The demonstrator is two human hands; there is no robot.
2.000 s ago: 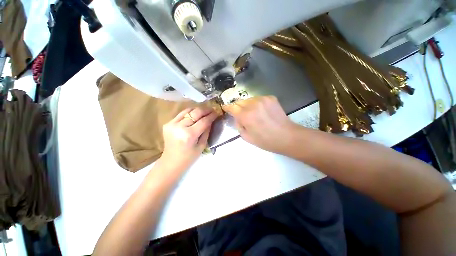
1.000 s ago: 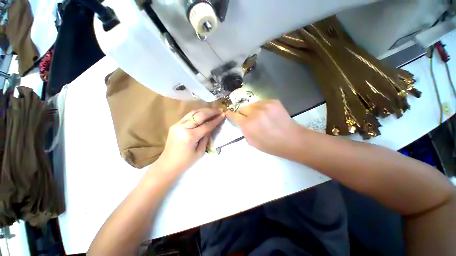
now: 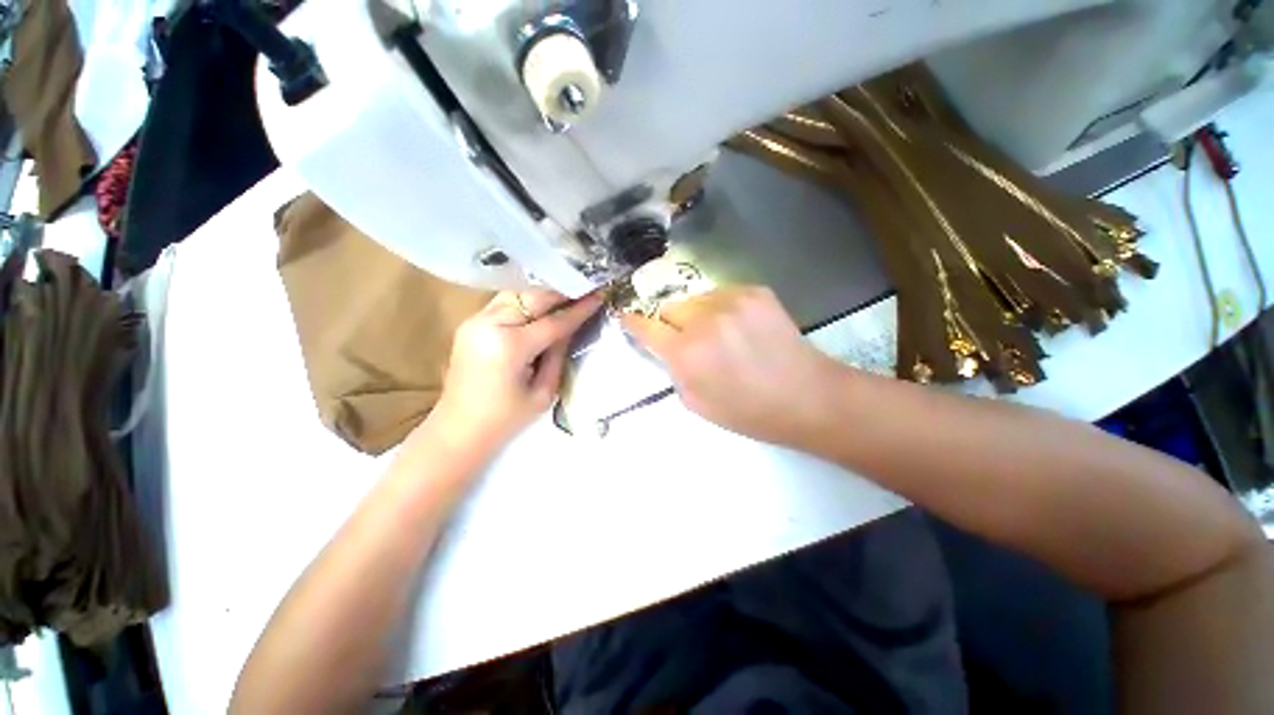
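A tan-brown fabric panel (image 3: 366,328) lies on the white table, its right part under the sewing machine head (image 3: 405,182). My left hand (image 3: 506,366) holds the panel's edge with thumb and fingers close to the presser foot. My right hand (image 3: 734,360) pinches at the same edge just right of the foot; a small gold glint shows at the fingertips, possibly zipper metal. The fingers hide most of what they hold. A small dark-and-pale end hangs below my left fingers. The needle area is partly hidden.
A fan of brown-and-gold zippers (image 3: 964,231) lies on the machine bed at right. A red-handled tool (image 3: 1218,154) and cord lie beyond it. Brown layered cloths (image 3: 63,447) hang at far left. The pale dial (image 3: 562,77) is on the machine face. Dark-clothed lap is below the table edge.
The panel and my left hand have shifted slightly left relative to the foot. My left fingers lie straighter. My right hand stays near the foot. The whole view has also shifted a little.
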